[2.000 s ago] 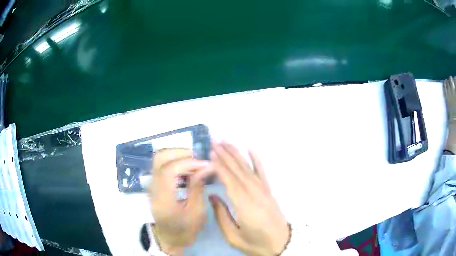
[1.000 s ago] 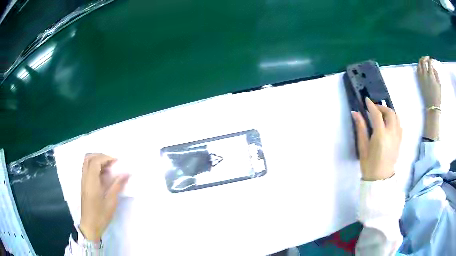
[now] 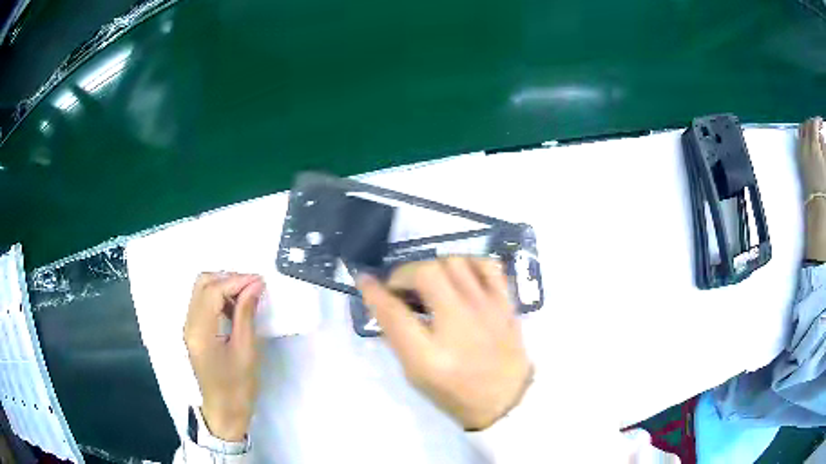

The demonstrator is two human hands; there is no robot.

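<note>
My right hand point(image 3: 462, 340) holds a black phone frame point(image 3: 308, 237), tilted and slightly blurred, with a dark square patch across part of its window. It overlaps a second frame point(image 3: 527, 258), which lies on the white sheet point(image 3: 580, 344) and is partly hidden by my hand. My left hand point(image 3: 222, 349) is to the left of the held frame, thumb and fingertips together; whether a thin clear bag is between them cannot be told. A stack of black frames point(image 3: 726, 168) lies at the right.
The glossy green conveyor point(image 3: 362, 82) runs beyond the sheet. A white panel with dark dots point(image 3: 25, 362) is at the far left. Another person's hand point(image 3: 815, 163) and light blue sleeve point(image 3: 806, 317) are at the right edge, beside the stack.
My right hand has moved left from the stack with a frame, now over the frame on the sheet. My left thumb and fingertips have come together. The view has shifted slightly.
</note>
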